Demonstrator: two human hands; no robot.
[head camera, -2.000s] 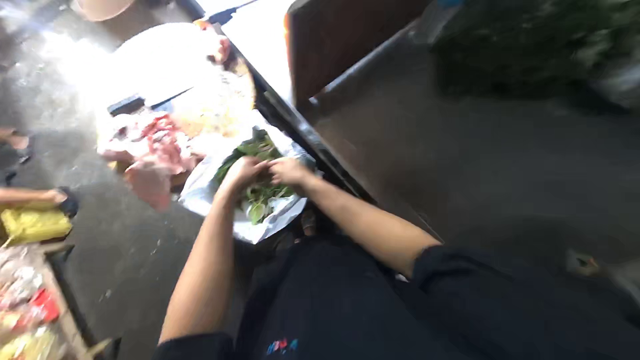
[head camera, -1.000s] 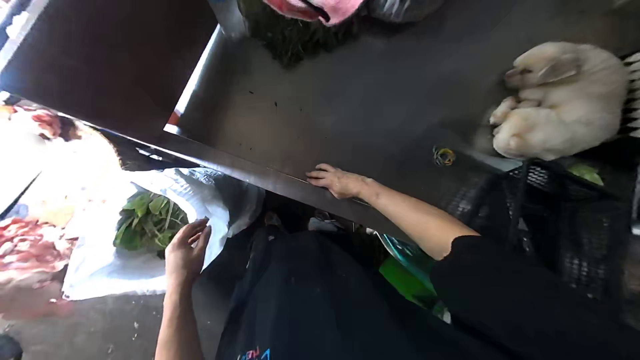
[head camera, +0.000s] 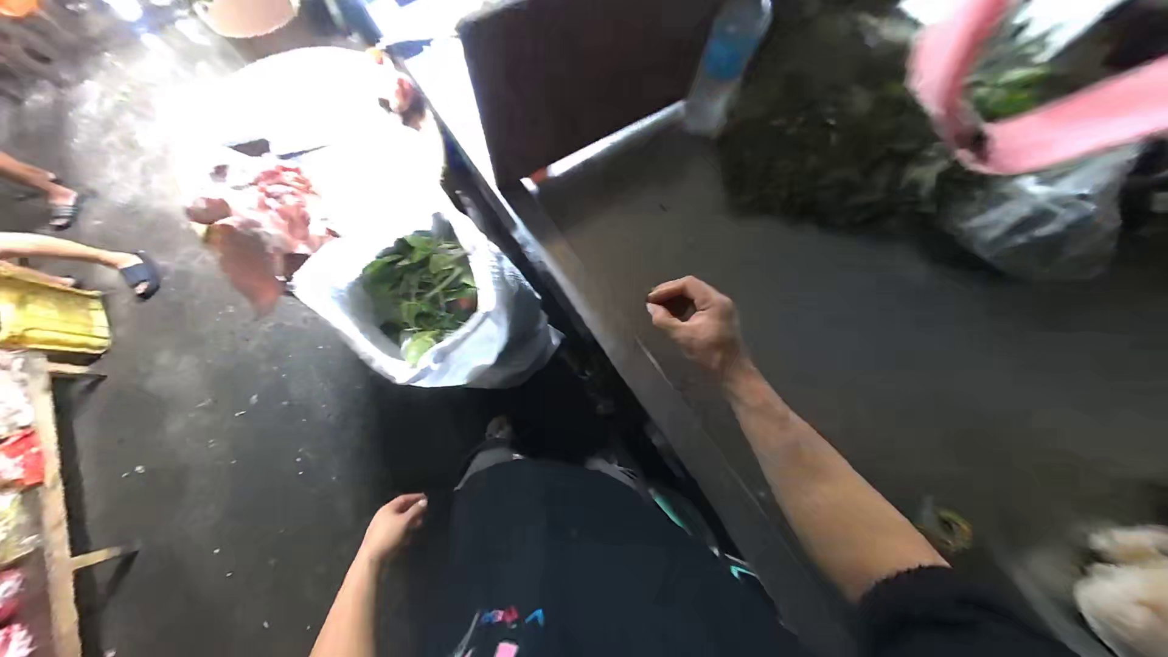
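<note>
My right hand (head camera: 698,319) is over the dark metal counter (head camera: 821,365), its fingertips pinched together; whether something small is between them I cannot tell. My left hand (head camera: 394,526) hangs low over the floor beside my dark shirt, fingers partly curled, with nothing seen in it. Ahead of it, a white sack (head camera: 502,338) stands with its mouth wide, holding green leafy vegetables (head camera: 424,287). Cut raw meat (head camera: 287,205) lies on a brightly lit round surface just beyond the sack.
A plastic bottle (head camera: 725,59), dark greens (head camera: 803,146) and a clear bag (head camera: 1049,219) with a pink strap occupy the counter's far part. Part of a pale furry animal (head camera: 1127,589) shows at lower right. At left are people's feet, a yellow container (head camera: 50,313) and a wooden-edged stall (head camera: 57,511).
Two seconds ago both hands were in the greens in the sack. One second ago my right hand lay on the counter edge; now it is raised with fingers pinched. My left hand has moved away from the sack.
</note>
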